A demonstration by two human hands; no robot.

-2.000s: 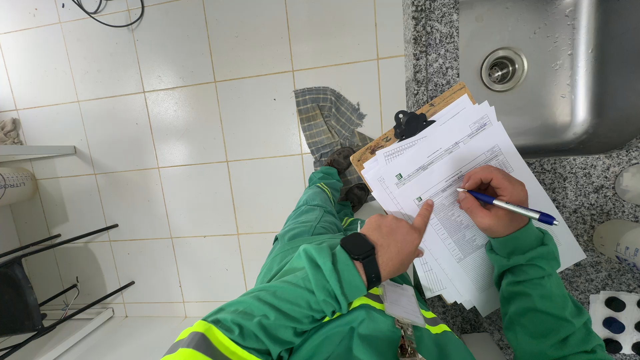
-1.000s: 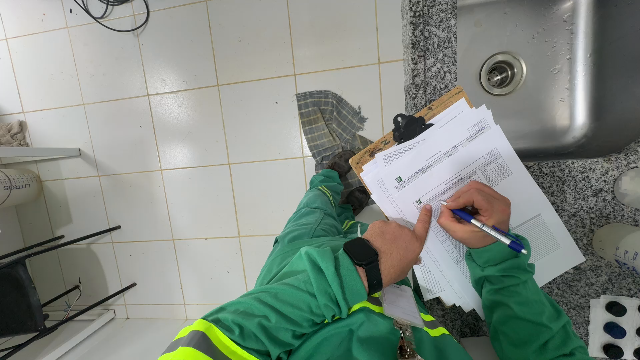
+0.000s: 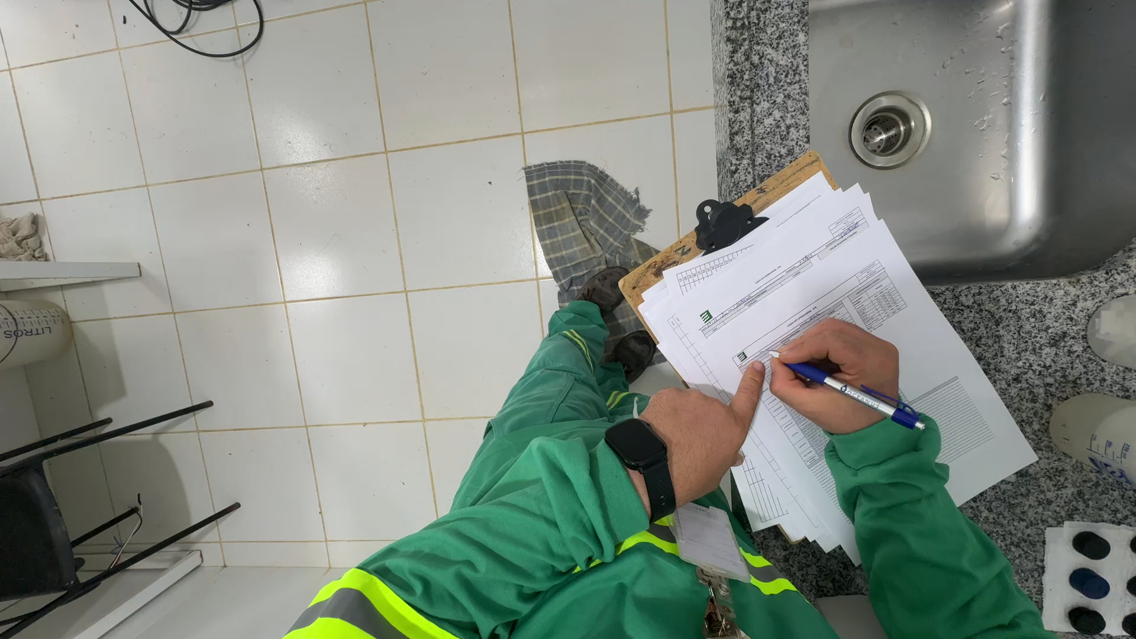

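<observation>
My right hand (image 3: 839,373) holds a blue and silver ballpoint pen (image 3: 856,393), its white tip at a printed form near the small green mark. My left hand (image 3: 701,435), with a black smartwatch (image 3: 641,448) on the wrist, lies at the lower left of the papers; its index finger points at the form just beside the pen tip, and the other fingers are curled or hidden. Several printed sheets (image 3: 932,346) lie fanned on a brown clipboard (image 3: 803,173) under its black clip (image 3: 725,224). The clipboard's lower part is mostly covered by paper.
Beyond the clipboard are a steel sink (image 3: 941,213) and a speckled granite counter (image 3: 759,98). Plastic containers (image 3: 1096,430) and a white tray with dark round pieces (image 3: 1056,577) stand at right. A checked cloth (image 3: 586,213) lies by my shoes on the tiled floor; a black chair (image 3: 35,532) is at left.
The pen tip has moved slightly left and up on the form since the first frame, and the pen's angle has changed. My left index finger still points at the sheet beside it.
</observation>
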